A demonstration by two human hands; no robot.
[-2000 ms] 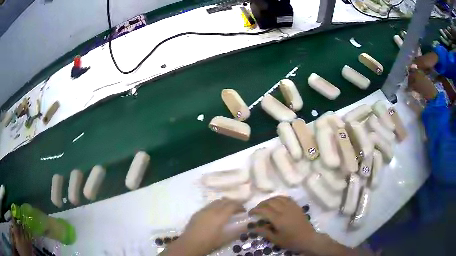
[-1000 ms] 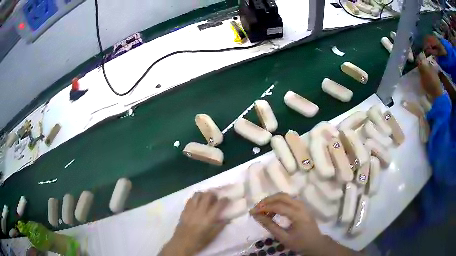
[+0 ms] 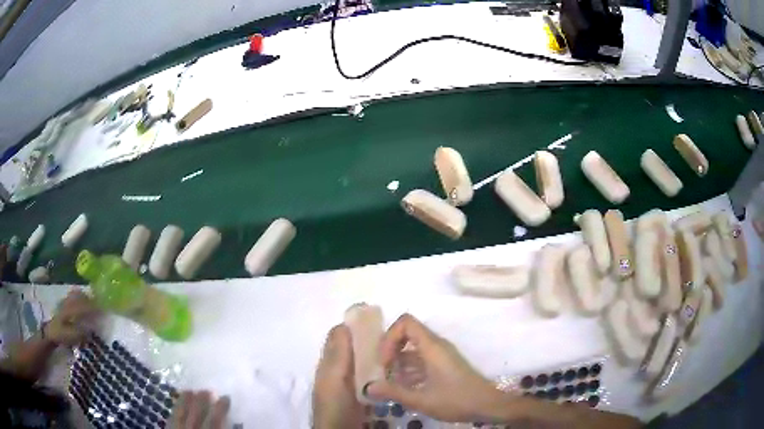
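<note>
My left hand (image 3: pixel 335 379) holds an off-white oblong housing (image 3: pixel 365 339) upright above the bench, with the fingers along its left side. My right hand (image 3: pixel 427 369) is at the housing's lower right, its fingertips pinching a small dark round sticker (image 3: pixel 369 389) against the lower end. The fingers partly hide the sticker. A sheet of dark round stickers (image 3: pixel 560 385) lies on the bench, partly under my right forearm.
A heap of housings (image 3: pixel 649 251) lies at the right, with one single housing (image 3: pixel 492 281) left of it. More housings lie along the green belt (image 3: pixel 327 167). At left are a green bottle (image 3: pixel 138 297), another person's hands (image 3: pixel 74 318) and their sticker sheet (image 3: pixel 117 381).
The view has swung left. My left hand now holds a housing away from the heap, upright, and my right hand has come to its lower end with a dark sticker.
</note>
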